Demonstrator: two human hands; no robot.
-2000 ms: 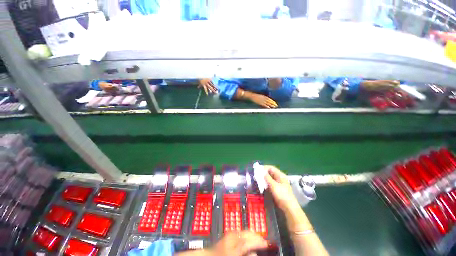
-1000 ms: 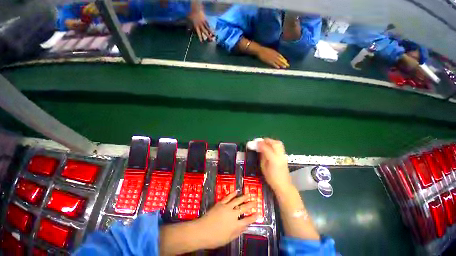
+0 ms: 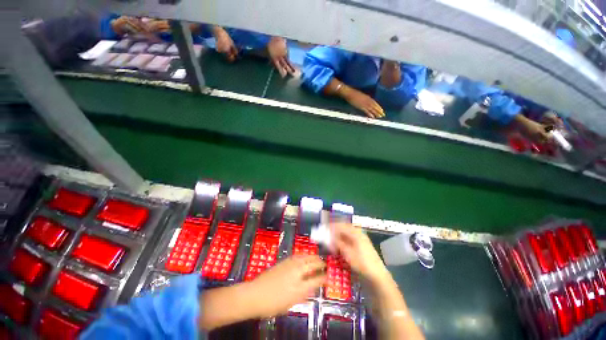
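Note:
Several open red flip phones [image 3: 187, 246] stand in a row in a clear blister tray [image 3: 153, 281], dark or glaring screen halves up toward the belt edge. My right hand [image 3: 355, 247], blurred, pinches a small white cloth [image 3: 323, 234] over the upper part of the rightmost phones. My left hand [image 3: 292, 282] lies across the lower keypads of the phones on the right, fingers bent near the fourth and fifth keypads. Whether it grips a phone is unclear. Below the hands, dark phone parts show in the tray's near pockets.
A white pump bottle [image 3: 399, 249] stands right of my right hand. A tray of closed red phones [image 3: 89, 253] lies left; stacked trays of red phones [image 3: 546, 249] stand right. A green conveyor [image 3: 266, 156] runs beyond, with workers' hands across it. A metal post [image 3: 83, 126] rises at left.
My right hand and the cloth have moved down from the fifth phone's screen top and slightly left. My left hand's fingers have drawn in. The camera view has shifted and tilted.

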